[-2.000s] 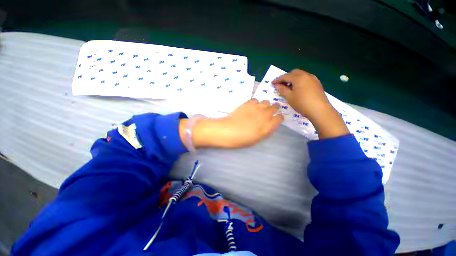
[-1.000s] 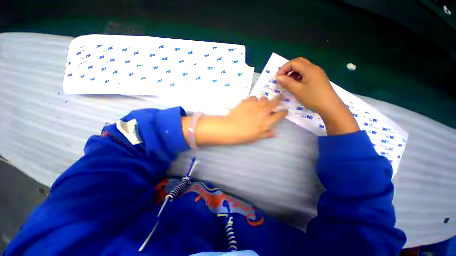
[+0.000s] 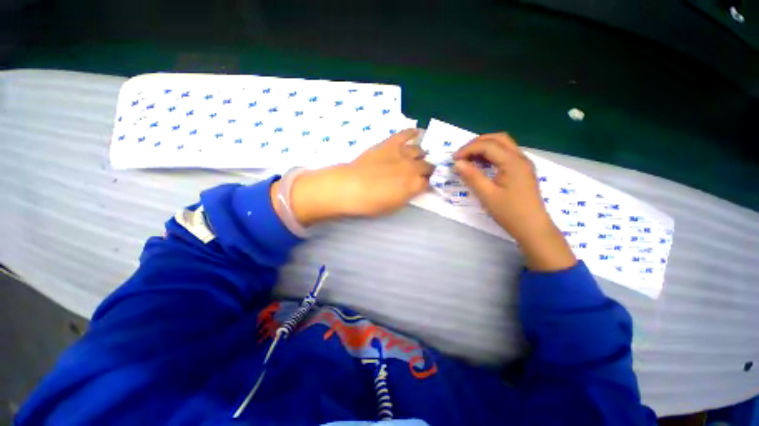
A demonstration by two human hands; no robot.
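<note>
A white adhesive sheet (image 3: 603, 220) with small blue 3M marks lies slanted on the bench, its left end under my hands. My left hand (image 3: 387, 175) is bare and rests at the sheet's left end, fingers bent; whether it grips the edge cannot be told. My right hand (image 3: 508, 179) is bare, above the sheet, thumb and forefinger close together near a small lifted or curled part of the sheet's surface. The fingertips partly hide it. A stack of adhesive sheets (image 3: 250, 121) lies to the left, edges slightly stepped.
The bench (image 3: 349, 283) has a white-grey ribbed cover. Beyond it runs a dark green conveyor belt (image 3: 483, 91) with a small white scrap (image 3: 576, 114) on it. A small dark speck (image 3: 747, 366) lies at the bench's right end.
My left hand has moved left and up to the sheet's left end. My right hand has moved slightly left and down. The sheet's left end sits a little lower and further left.
</note>
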